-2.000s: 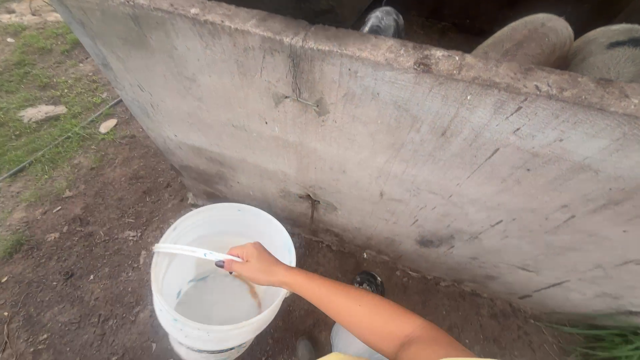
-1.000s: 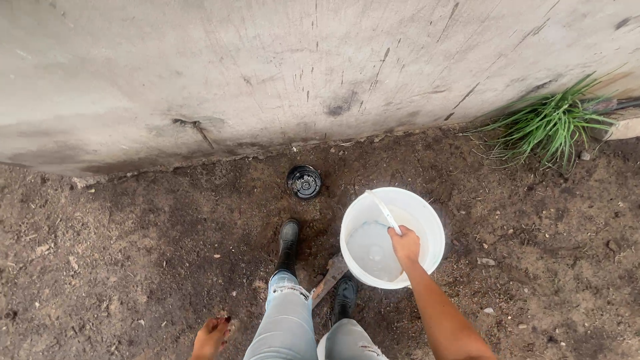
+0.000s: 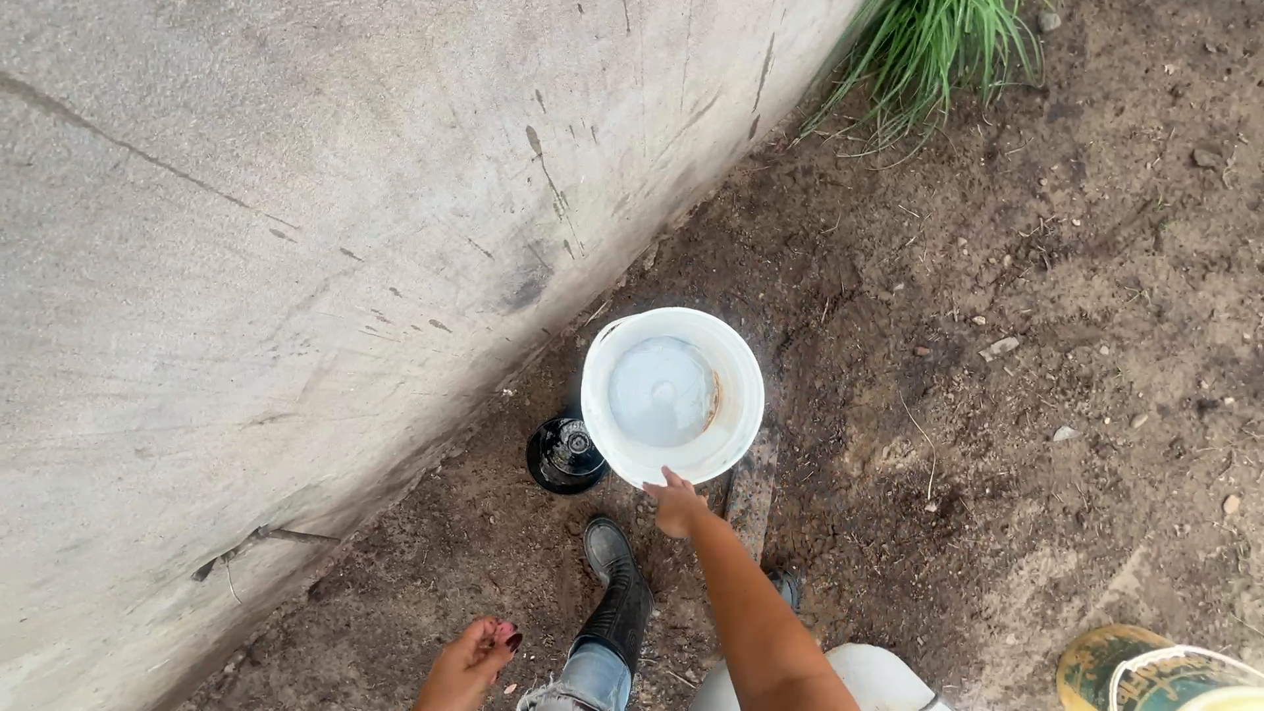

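Note:
A white plastic bucket (image 3: pixel 731 434) stands near the foot of the concrete wall, a little liquid or whitish residue on its bottom and a brown stain low inside. At its near rim is my right hand (image 3: pixel 678 504), fingers on or over the edge; whether they grip it is hard to tell. My left hand (image 3: pixel 469 664), fingers loosely curled, holds nothing and hangs at the lower left. Just left of the bucket lies a round black container (image 3: pixel 565 456), partly hidden by it.
The concrete wall (image 3: pixel 296 247) runs diagonally along the left. A grass clump (image 3: pixel 928 59) grows at its far end. Behind my right arm lies a flat board (image 3: pixel 752 494). A green and yellow bucket (image 3: pixel 1111 667) is at the lower right. My boot (image 3: pixel 617 583) is near the black container.
My right hand has gone from the white bucket's handle to its near rim. Two seconds ago the view showed the wall's top and rounded animal backs behind it; the view has swung down and right.

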